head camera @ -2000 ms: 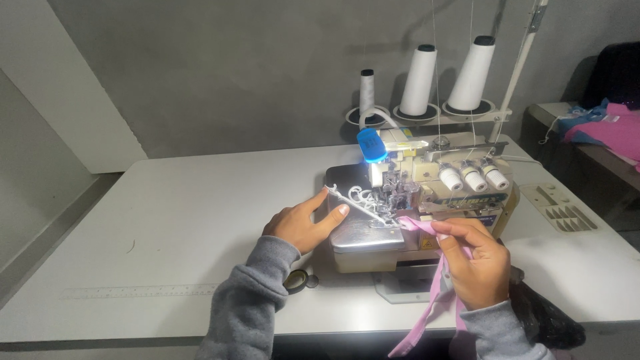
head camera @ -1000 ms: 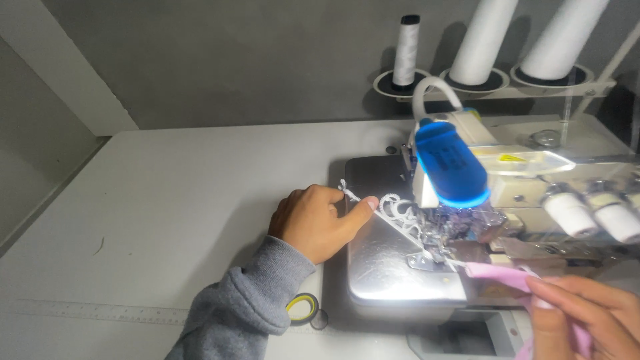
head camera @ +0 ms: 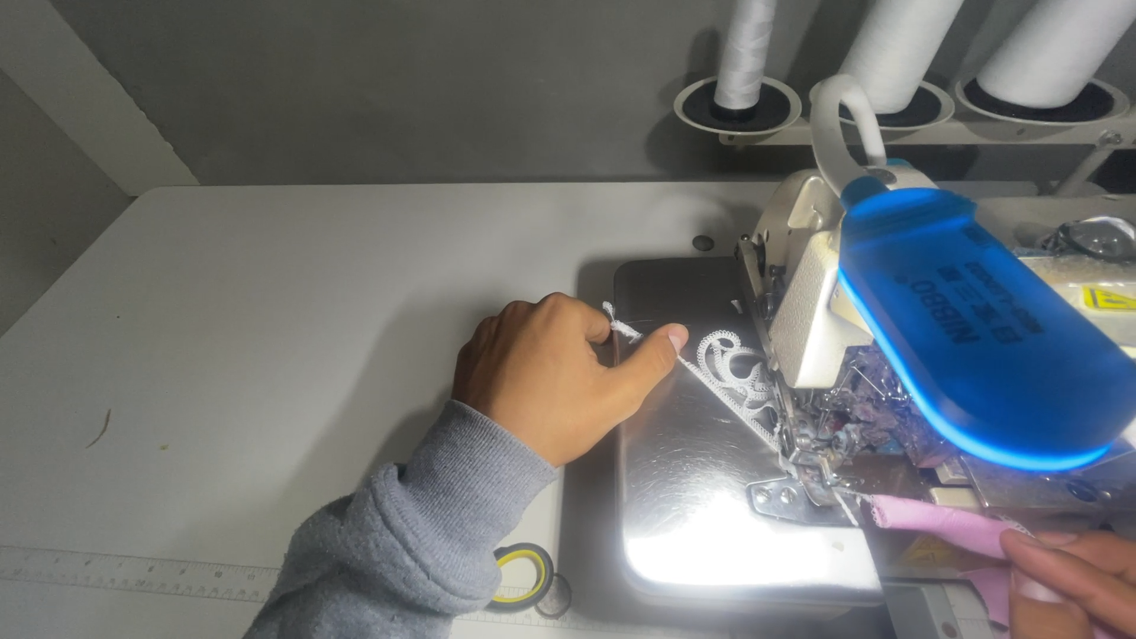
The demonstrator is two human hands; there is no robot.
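My left hand (head camera: 559, 373) pinches the end of a white overlock thread chain (head camera: 732, 404) at the left edge of the metal plate (head camera: 683, 461). The chain runs taut to the presser foot (head camera: 812, 475) of the overlock sewing machine (head camera: 808, 337), with loose curls of it beside the needle area. At the lower right, my right hand (head camera: 1065, 586) holds a narrow pink fabric strip (head camera: 941, 524) between thumb and fingers. The strip's left end is just right of the presser foot, with white thread between them.
A blue lamp (head camera: 976, 328) overhangs the machine. White thread cones (head camera: 905, 53) stand on holders behind. Yellow-and-black scissors handles (head camera: 524, 577), partly behind my sleeve, and a ruler (head camera: 133, 572) lie on the white table (head camera: 266, 355).
The view has moved much closer to the machine. My left hand stays on the thread chain and my right hand on the pink strip, whose end now shows apart from the presser foot.
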